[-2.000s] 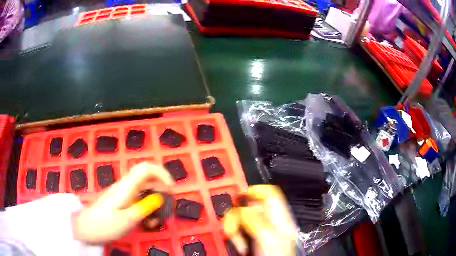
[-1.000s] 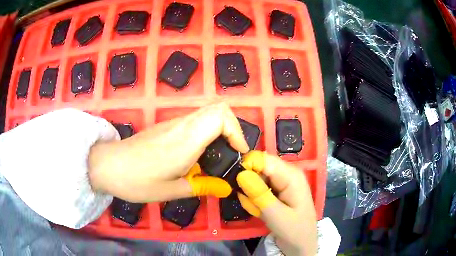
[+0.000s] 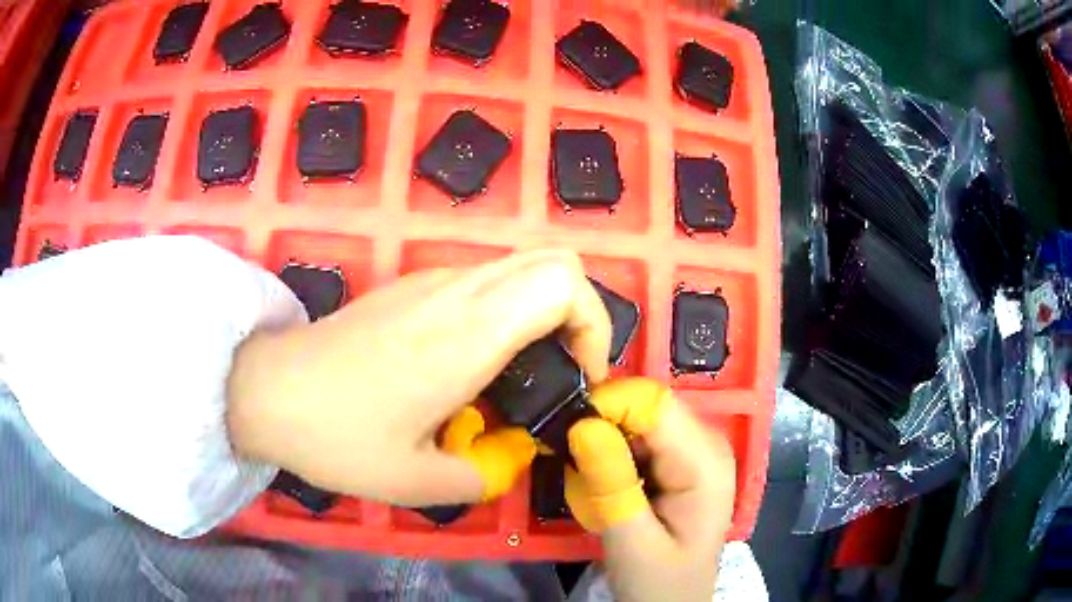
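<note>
A black watch body [image 3: 537, 382] is held face down above the tray, faint marks on its back. My left hand [image 3: 411, 376] grips it from the left, with a yellow finger cot on the thumb below it. My right hand [image 3: 647, 470], with yellow finger cots, pinches a black watch strap [image 3: 576, 421] at the body's lower right edge. Most of the strap is hidden by my fingers. Whether it is fastened cannot be told. The red-orange compartment tray [image 3: 529, 229] lies below, with watch bodies in many pockets; both hands cover part of it.
Clear plastic bags [image 3: 958, 388] with a strap bundle [image 3: 876, 312] lie right of the tray. Small blue and white items [image 3: 1044, 308] are at the far right edge. A red thing [image 3: 872, 535] shows below the bags. My white sleeve [image 3: 141, 376] crosses the tray's lower left.
The view has tilted down onto the tray since two seconds ago. The hands, then apart, came together on the body and strap. Over the last second they shifted slightly right and down in view.
</note>
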